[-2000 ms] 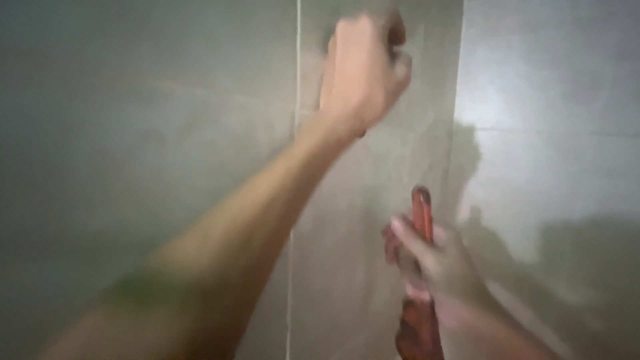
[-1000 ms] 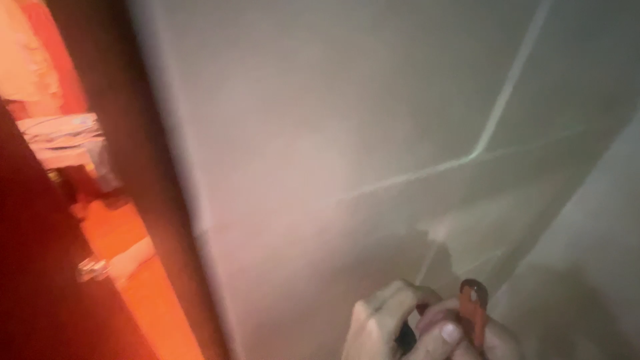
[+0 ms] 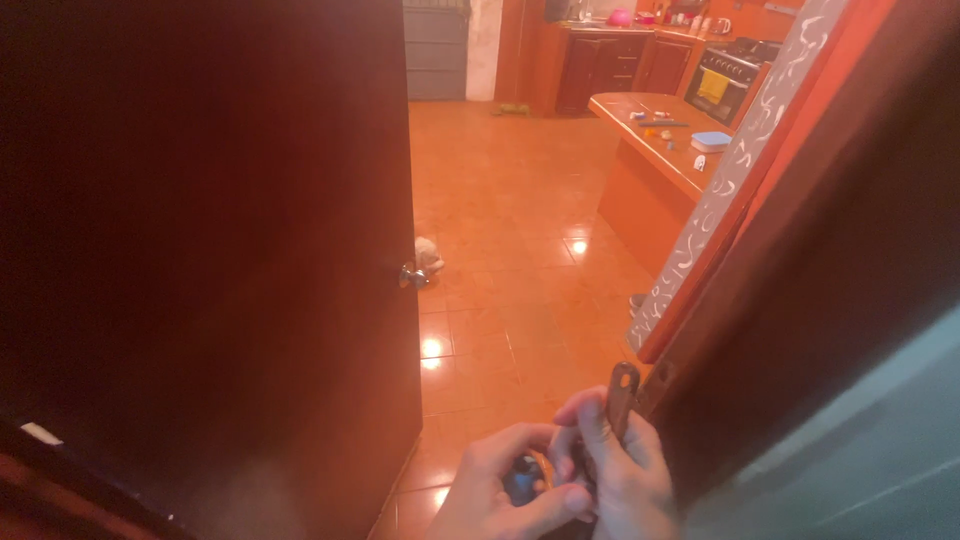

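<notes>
At the lower middle of the head view my left hand (image 3: 499, 487) curls its fingers around a small dark and blue object (image 3: 523, 480), blurred and partly hidden. My right hand (image 3: 626, 469) touches it on the right and grips a reddish-brown handle (image 3: 622, 397) with a hole at its upper end, standing roughly upright. The rest of that tool is hidden by the fingers. Both hands are in front of a doorway, near the door frame (image 3: 720, 360) on the right.
A dark wooden door (image 3: 225, 225) with a metal knob (image 3: 413, 276) stands open at left. Beyond lie a tiled floor (image 3: 510, 300), a pale, furry-looking thing (image 3: 427, 256) beside the door edge, a counter (image 3: 637, 112) with small items and a blue-lidded container (image 3: 710, 141), and a stove (image 3: 727, 75).
The view has swung from a tiled wall to the doorway. My left hand, raised against the wall two seconds ago, is now low beside my right hand, which still grips the reddish handle.
</notes>
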